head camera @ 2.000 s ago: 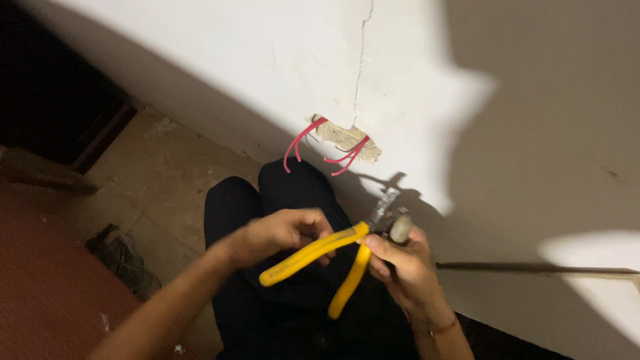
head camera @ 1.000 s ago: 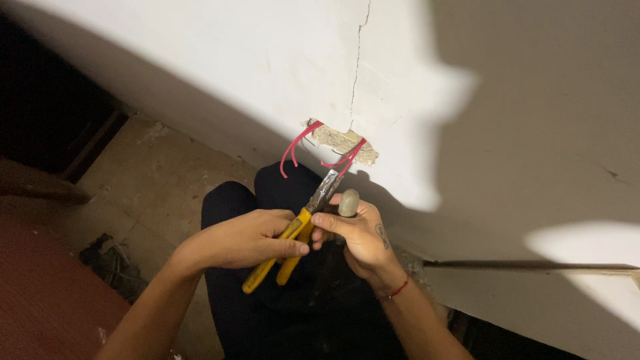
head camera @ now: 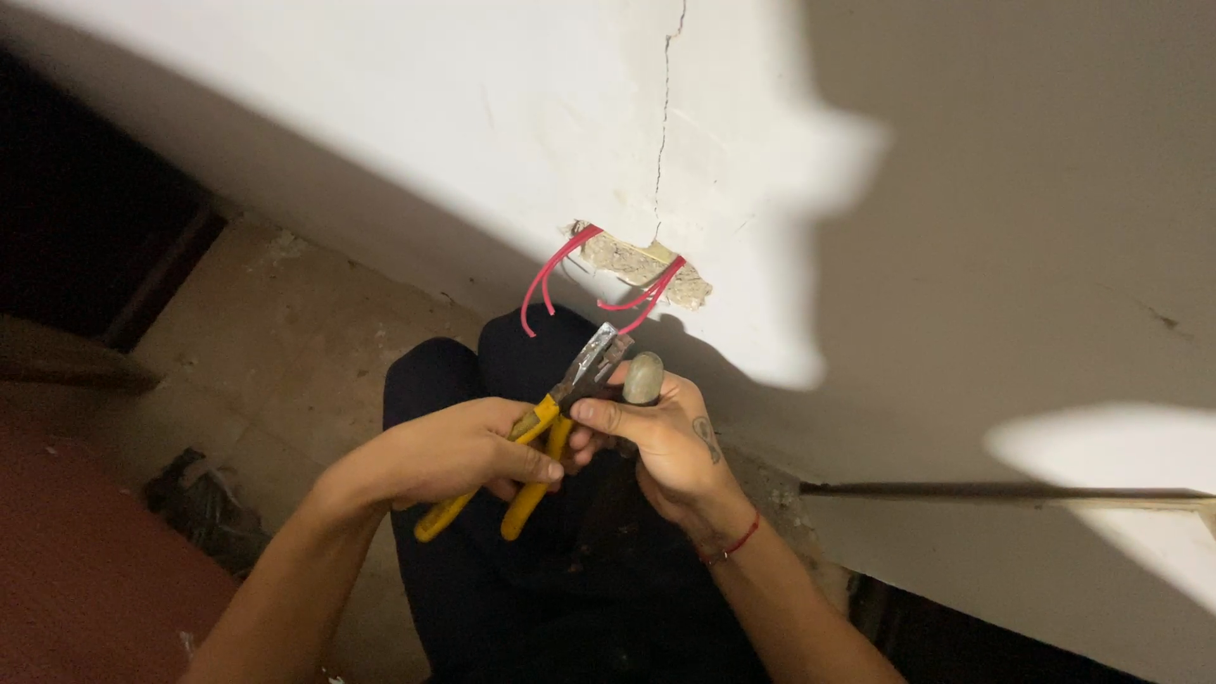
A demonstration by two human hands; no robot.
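My left hand [head camera: 475, 451] grips the yellow handles of a pair of pliers [head camera: 556, 418], whose metal jaws point up toward the wall. The thumb of my right hand [head camera: 655, 427] rests by the pliers' joint; this hand also holds a tool with a rounded grey end [head camera: 644, 378], the rest of it hidden. Red wires [head camera: 546, 275] come out at the left of a broken hole [head camera: 632, 261] in the plaster. More red wires [head camera: 655, 290] leave its right side, and one reaches down to the jaw tips; whether it is clamped I cannot tell.
A crack [head camera: 663, 123] runs up the white wall [head camera: 532, 114] from the hole. My knees [head camera: 427, 370] are close under the wires. On the tiled floor [head camera: 275, 332] lies a dark tangled heap [head camera: 204, 503], beside a reddish surface [head camera: 85, 551]. A dark ledge [head camera: 997, 491] runs along the lower right.
The pliers' handles, spread wide two seconds ago, are closer together. My left hand has moved onto both handles, and the jaws have come up to the right-hand wires.
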